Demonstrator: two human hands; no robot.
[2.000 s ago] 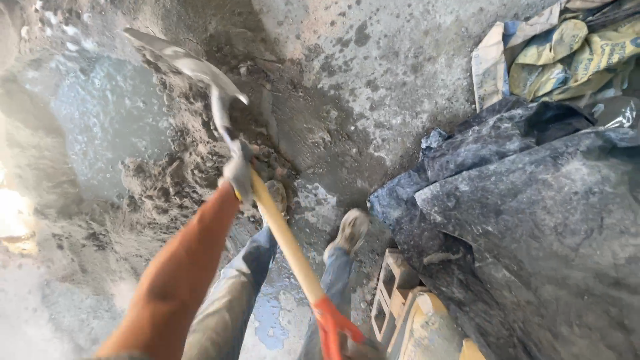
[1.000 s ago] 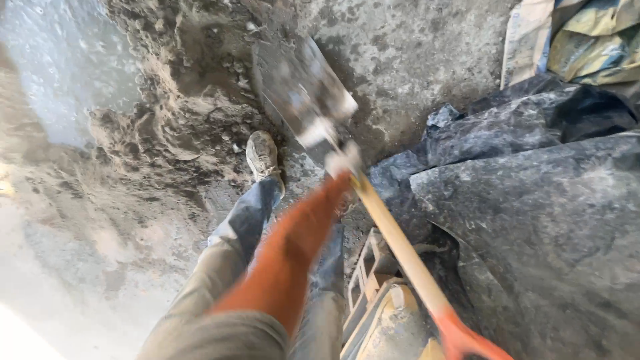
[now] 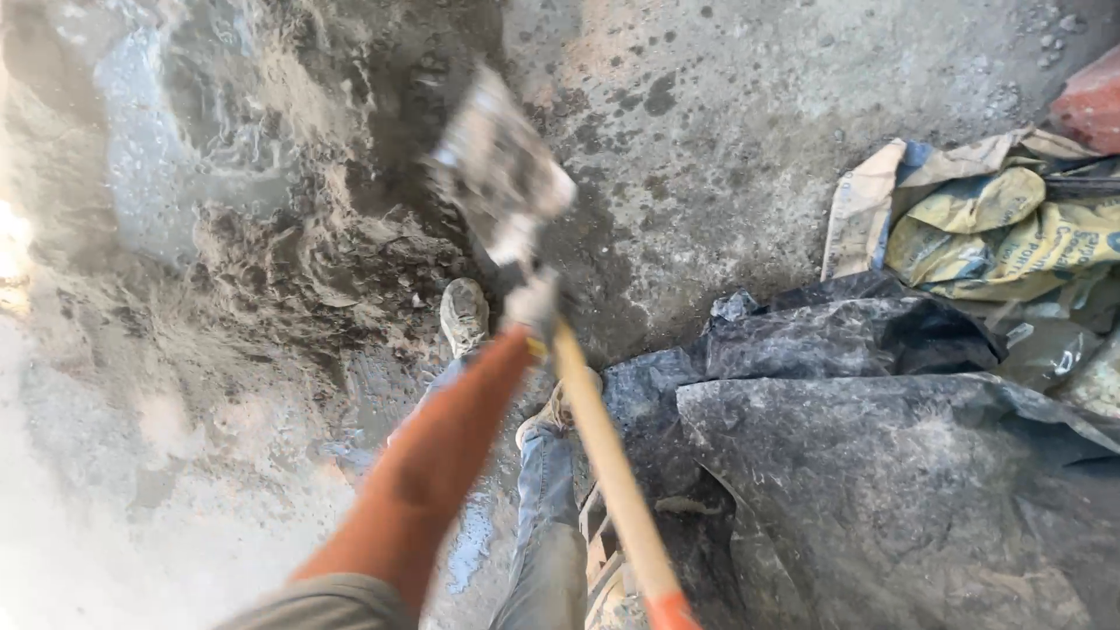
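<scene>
My left hand [image 3: 532,302], in a pale glove and blurred, is closed around the lower shaft of a shovel, just behind the blade. The shovel's metal blade [image 3: 503,162] carries smears or a thin load of grey mix, blurred by motion, over the floor at the edge of the wet heap. Its wooden handle [image 3: 604,437] runs down to an orange grip part [image 3: 672,612] at the bottom edge. My right hand is out of view. Left of the blade lies a heap of wet mortar or concrete [image 3: 324,254] with a watery pool [image 3: 144,149].
Black plastic sheeting [image 3: 875,472] covers the right side. Beyond it lie crumpled cement bags [image 3: 989,227] and a red object [image 3: 1089,101]. A hollow block [image 3: 604,551] is partly hidden beside my leg. My shoes [image 3: 464,315] stand between heap and sheeting.
The shovel blade swung from the heap to the right over the floor, then moved back toward the heap's edge. My left hand stayed on the shaft. The right foot has shifted.
</scene>
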